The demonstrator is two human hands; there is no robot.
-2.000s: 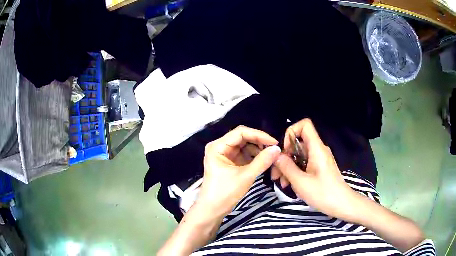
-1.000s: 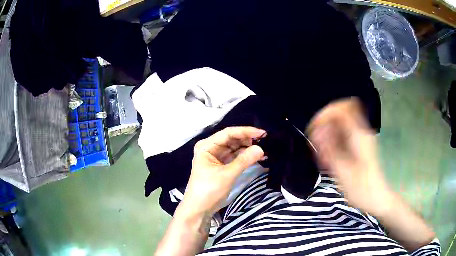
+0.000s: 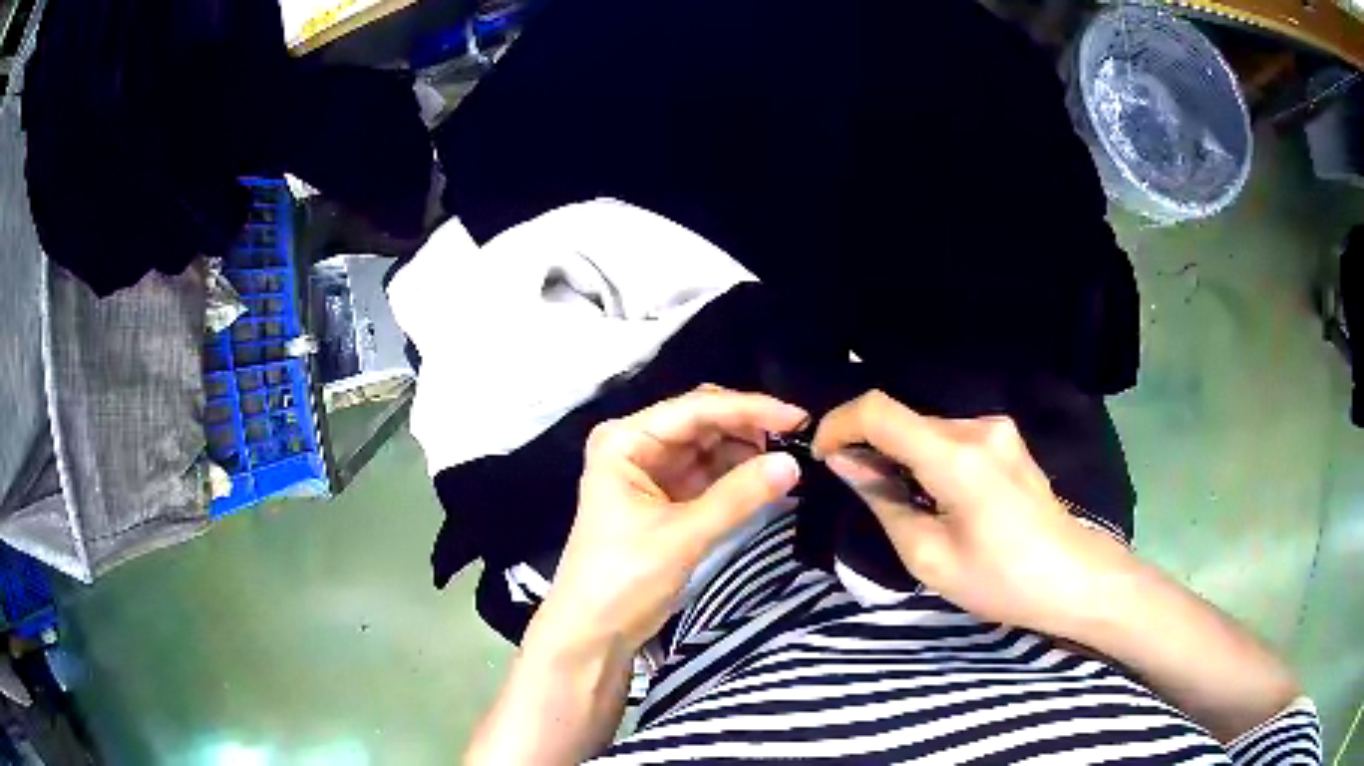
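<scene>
A large black garment [image 3: 928,195] lies over my lap, with its white lining [image 3: 524,322] folded open on the left. My left hand [image 3: 681,501] pinches the garment's edge between thumb and forefinger, with a small dark shiny piece [image 3: 788,442] at the fingertips. My right hand [image 3: 957,501] is beside it, thumb and forefinger together at the same spot. A dark object, possibly snips, shows partly inside the right palm; the fingers hide most of it. No needle or thread can be made out.
A clear waste bin [image 3: 1164,112] stands at the upper right on the green floor [image 3: 1219,344]. A grey cloth-lined bin [image 3: 127,404] and a blue crate [image 3: 266,389] stand at left, with black cloth [image 3: 165,135] over them. A table edge [image 3: 337,18] shows at the top.
My right hand moved out to the right, blurred, with a thin light line near it, then came back to the left fingertips. My left hand kept its pinch and shifted slightly left.
</scene>
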